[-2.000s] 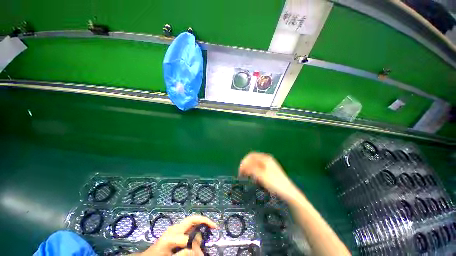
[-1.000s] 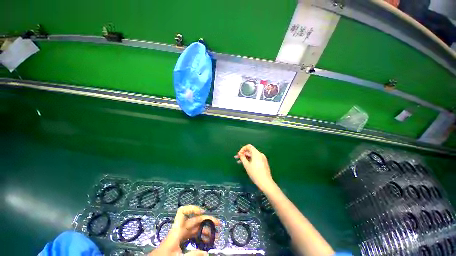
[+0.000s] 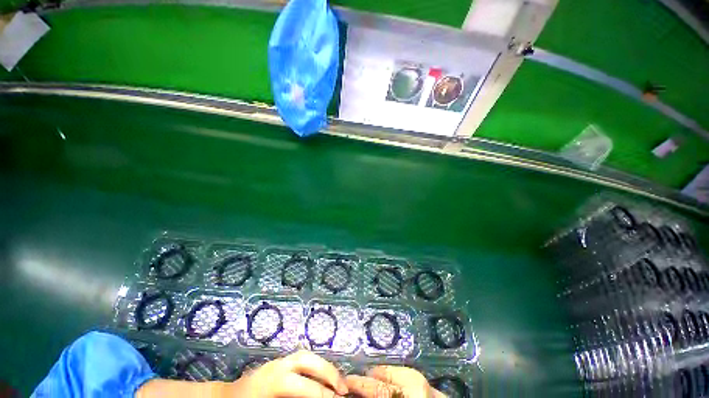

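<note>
A clear blister tray (image 3: 357, 295) lies on the dark-green mat, with thin black rings in the pockets of its two far rows. My left hand (image 3: 289, 379) is at the lower edge, over the near part of the tray, with a blue sleeve cover (image 3: 95, 368) on the arm. My right hand (image 3: 395, 382) meets it fingertip to fingertip and is cut off by the lower edge. A small dark bit shows between the fingertips; the rest of what they hold is hidden.
A tall pile of blister trays with black rings (image 3: 649, 311) stands at the right. Behind the mat are green panels with a metal rail (image 3: 233, 108), a hanging blue plastic cover (image 3: 304, 70), a sheet with two round part photos (image 3: 365, 78) and a small clear bag (image 3: 588, 148).
My right hand has come back from over the bare mat to meet my left hand at the lower edge. The black ring that showed in my left hand is now mostly hidden. The view has tilted down.
</note>
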